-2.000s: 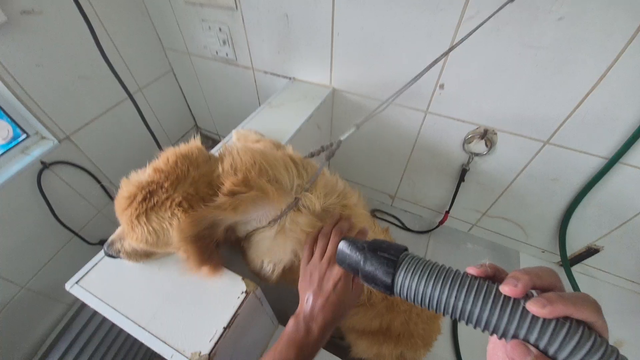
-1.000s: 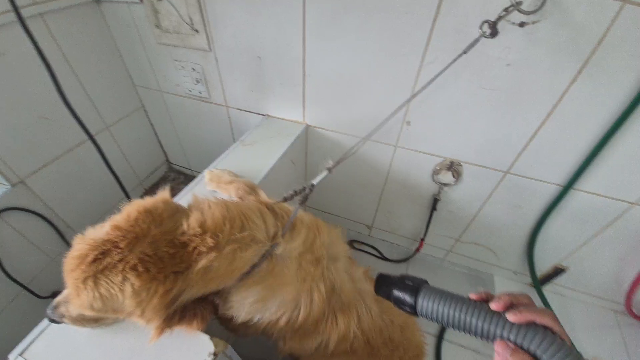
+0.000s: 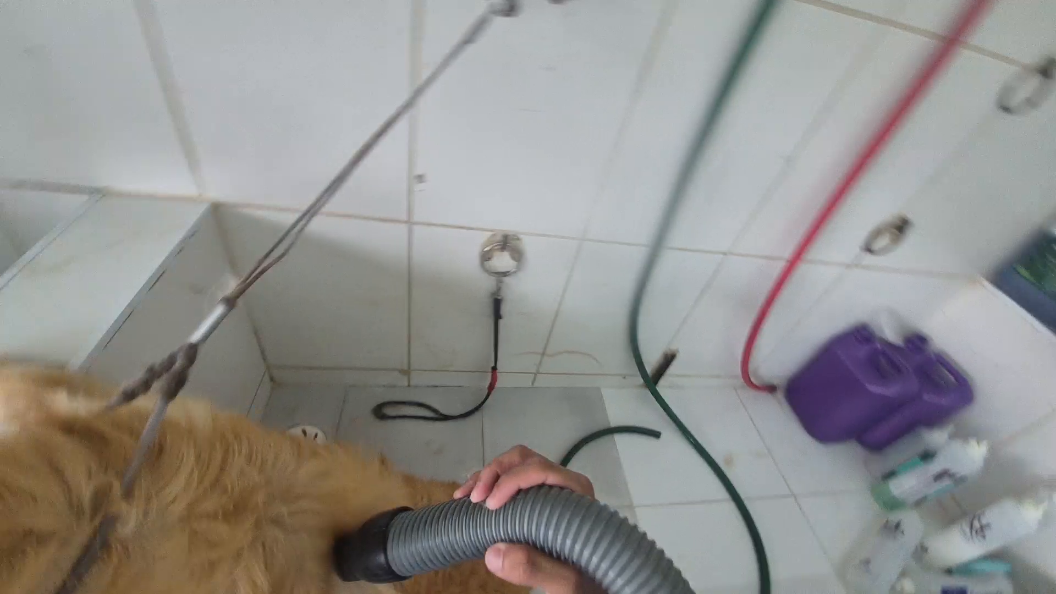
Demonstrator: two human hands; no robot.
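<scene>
My right hand [image 3: 532, 487] is wrapped around a grey ribbed dryer hose [image 3: 569, 524], fingers over its top and thumb below. The hose's black nozzle [image 3: 367, 544] points left, at or against the golden coat of a dog [image 3: 239, 495]. Only part of the dog's body shows at the lower left; its head is out of view. A grey cord leash [image 3: 330, 186] runs from a fitting high on the wall down to the dog, with a metal sleeve and a knotted part near its back. My left hand is not in view.
A black strap [image 3: 497, 330] hangs from a wall ring [image 3: 502, 254]. A green hose [image 3: 643, 330] and a red hose [image 3: 817, 223] run down the tiled wall. Purple jugs [image 3: 854, 384] and several bottles [image 3: 932, 474] stand at right. A white ledge [image 3: 91, 256] is at left.
The view has swung right, so the dog's head has left it. My left hand, on the dog's side two seconds ago, is out of view. The nozzle has come close to the coat.
</scene>
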